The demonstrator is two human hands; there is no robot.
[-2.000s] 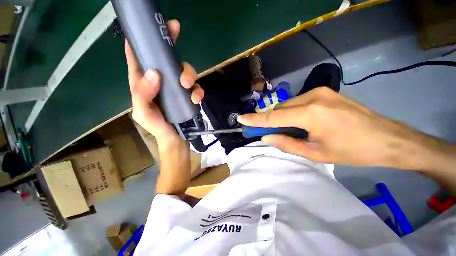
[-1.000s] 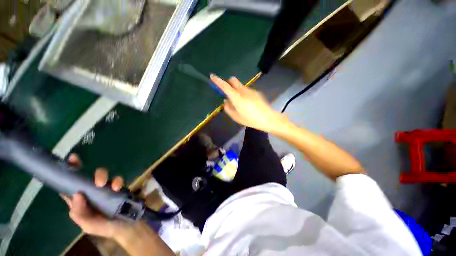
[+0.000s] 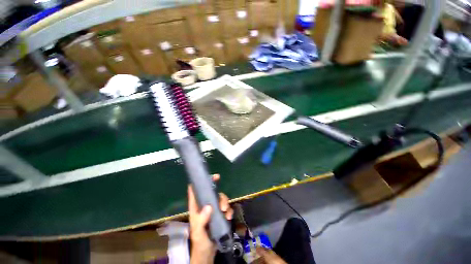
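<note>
My left hand [image 3: 202, 224] holds the hot-air brush [image 3: 199, 172] by its grey handle, near the tail end. The brush stands up and leans left over the green bench, its bristled barrel with pink strip at the top. The tail end points down towards my lap, its inside not clear. My right hand [image 3: 266, 256] shows only in part at the bottom edge, blurred, just right of the tail end; whether it holds anything is not clear. The blue-handled screwdriver [image 3: 268, 152] lies on the bench, off both hands.
A silver-framed tray [image 3: 281, 109] with small pieces and a clear bag lies on the conveyor bench [image 3: 103, 193]. A loose grey handle housing [image 3: 330, 131] lies right of it. Tape rolls [image 3: 203, 68] and blue cloth [image 3: 284, 51] are behind. An open carton [image 3: 403, 170] and black cable are at right.
The view has swung up over the bench. The screwdriver has left my right hand and lies on the bench. My right hand has drawn back towards the brush's tail end. My left hand still holds the brush.
</note>
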